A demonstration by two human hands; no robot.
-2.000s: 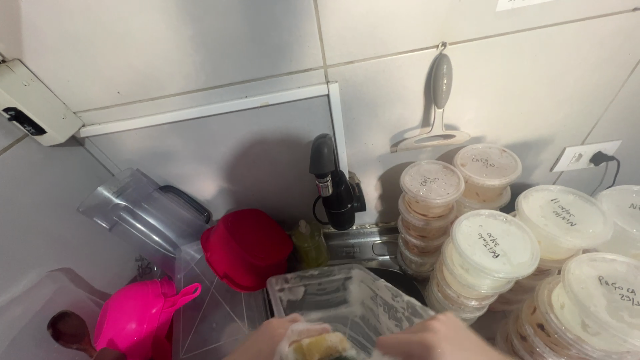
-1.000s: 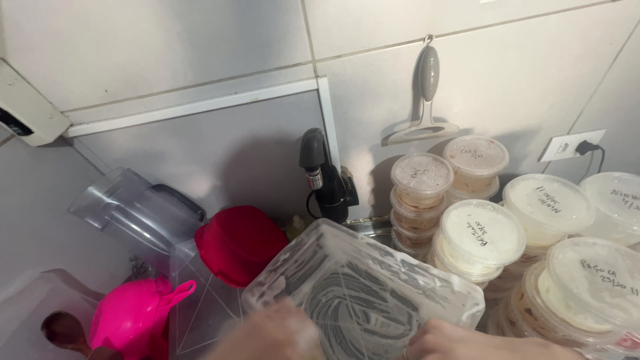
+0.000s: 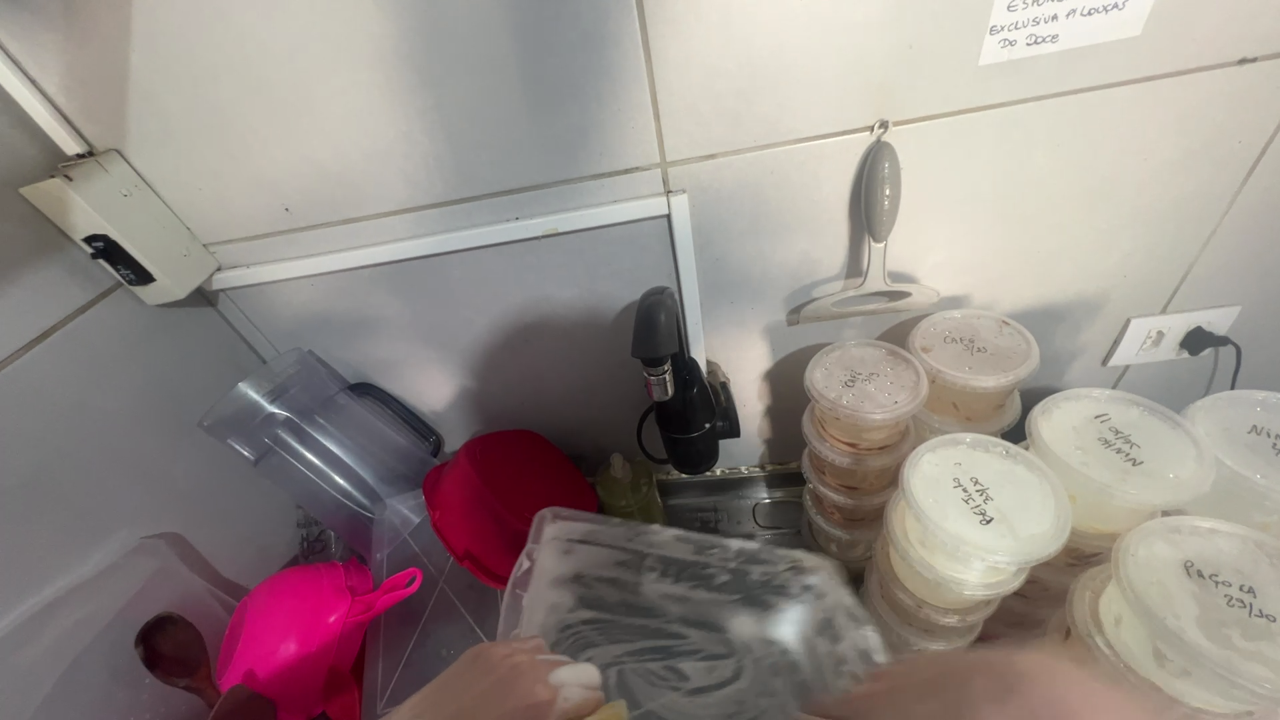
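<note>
A clear rectangular plastic container, streaked with suds, is tilted over the sink at the bottom middle. My left hand is at its lower left side, with foam on the fingers and a bit of yellow sponge showing under them. My right hand, blurred, is at the container's lower right; its fingers are mostly hidden. Behind the container stands a black faucet, and a bottle of yellowish liquid is to the faucet's left.
At left are a red plastic bowl, a clear blender jug, a pink plastic bowl and a wooden spoon. Stacked lidded tubs crowd the right. A grey squeegee hangs above, near a plugged wall outlet.
The yellow sponge was in plain view inside the container two seconds ago. One second ago the container was raised with its streaked face showing; it now sits lower and tilted differently.
</note>
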